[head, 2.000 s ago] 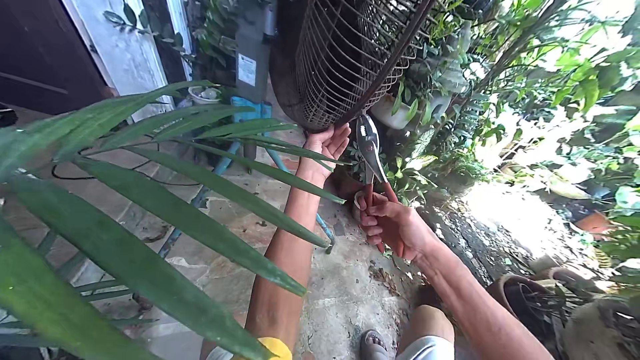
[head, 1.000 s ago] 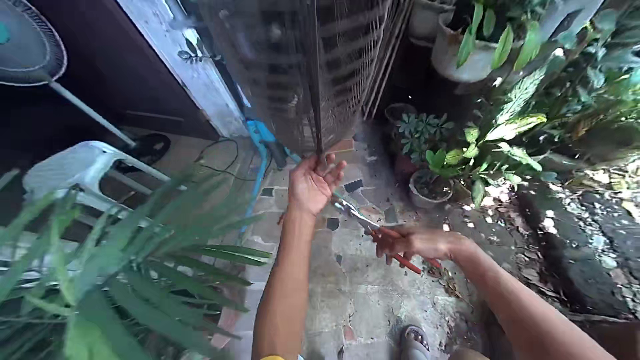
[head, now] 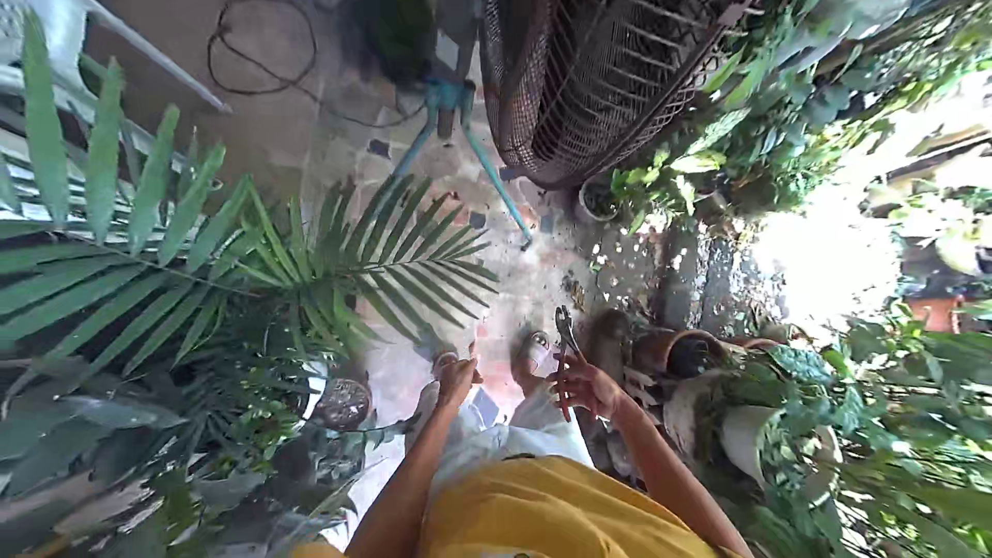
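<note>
Low at the center right, my right hand [head: 587,386] holds a pair of pliers [head: 567,337] by its red handles, with the metal jaws pointing away from me. My left hand [head: 459,380] is held in front of my left thigh, its fingers partly curled; whether a small thing is between them cannot be made out. Beyond both hands, at the top, stands a large fan with a dark wire guard [head: 597,93], touched by neither hand. Its stand has teal legs [head: 496,182] spread on the paved floor.
Palm fronds [head: 387,267] reach in from the left over the floor. A white plastic chair [head: 70,46] is at the upper left, near a looped cable [head: 298,77]. Clay pots [head: 659,349] and a white pot [head: 744,442] line the right side. A small potted plant [head: 598,198] sits beside the fan.
My left hand has come away from the bottom of the fan guard and back toward my body. My right hand has drawn back with the pliers. The view has tilted down.
</note>
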